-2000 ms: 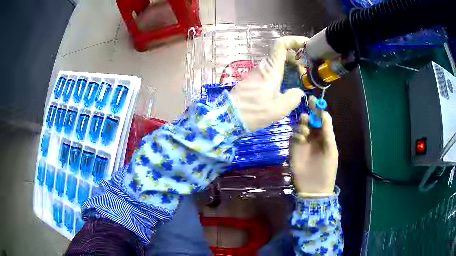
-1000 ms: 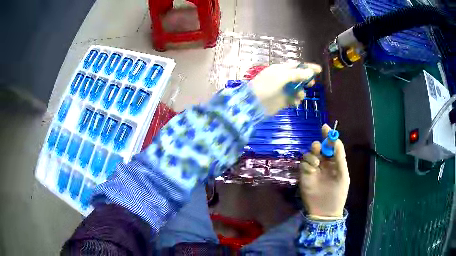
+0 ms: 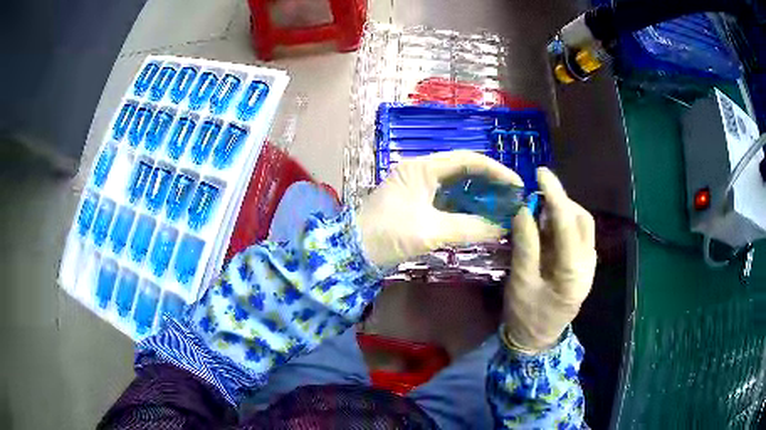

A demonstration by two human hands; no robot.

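My left hand (image 3: 428, 210), in an off-white glove, holds a dark blue see-through housing (image 3: 480, 198) between thumb and fingers. My right hand (image 3: 556, 260), gloved, pinches a small bright-blue piece (image 3: 532, 203) at the housing's right end. Whether the piece is inside the housing or only touches it cannot be told. Behind the hands lies the blue parts tray (image 3: 437, 126), with several slim metallic parts (image 3: 516, 144) in its right side. The white blister tray (image 3: 126, 180) with rows of blue units is at the left; one pocket shows white.
Clear plastic trays (image 3: 374, 71) lie under the blue tray. Red stools (image 3: 306, 35) stand at the top and under the trays. The nozzle (image 3: 579, 63) hangs from a black hose at upper right. A control box (image 3: 724, 159) with a lit red switch sits on the green bench (image 3: 663, 336).
My left hand has moved down from the blue tray with the housing, and my right hand has risen slightly. The two hands now meet at the housing's end. Earlier, the nozzle was nearer both hands.
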